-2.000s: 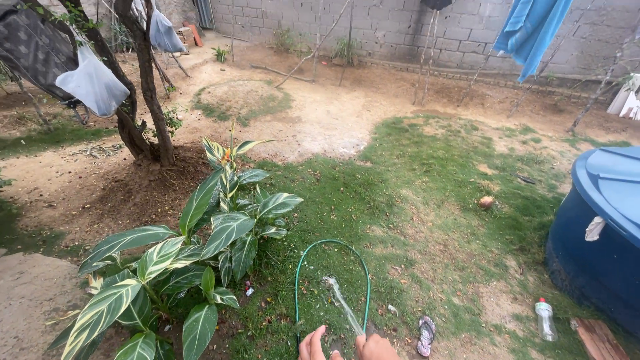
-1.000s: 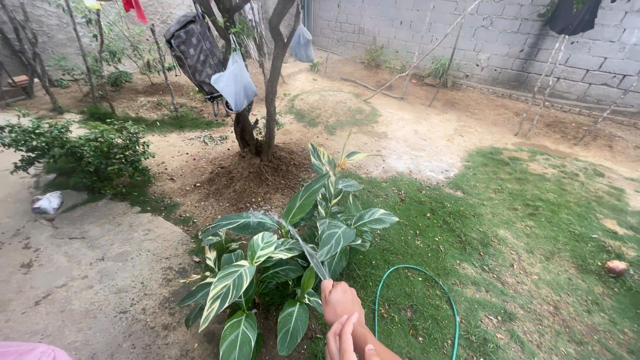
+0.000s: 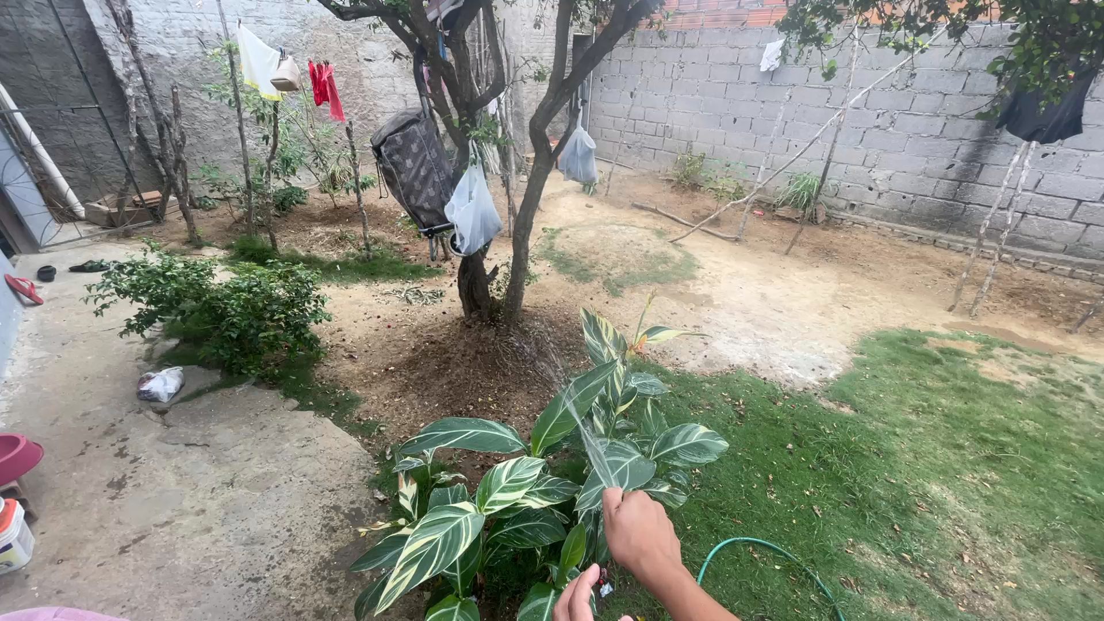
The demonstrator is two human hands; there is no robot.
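Observation:
My right hand (image 3: 642, 535) is closed around the end of a green garden hose, its thumb side at the front, where a fan of water (image 3: 595, 448) sprays up and to the left. The hose end itself is hidden in the fist; a loop of the green hose (image 3: 772, 545) lies on the grass to the right. Below and left of that fist, the fingers of my left hand (image 3: 580, 597) show at the bottom edge; what they hold, if anything, is hidden. The spray passes over a variegated leafy plant (image 3: 517, 492) towards the soil at the tree trunk (image 3: 474, 289).
A cart bag (image 3: 414, 171) and a plastic bag (image 3: 473, 211) hang at the tree. A green shrub (image 3: 259, 317) and a small plastic bundle (image 3: 160, 385) are left of it. Wooden poles (image 3: 1000, 228) lean near the block wall (image 3: 897, 121). A pink basin (image 3: 17, 457) sits at the left edge.
The view has swung left from the grass. The water, earlier aimed over the grass, then the plant's leaves, now reaches towards the soil by the tree.

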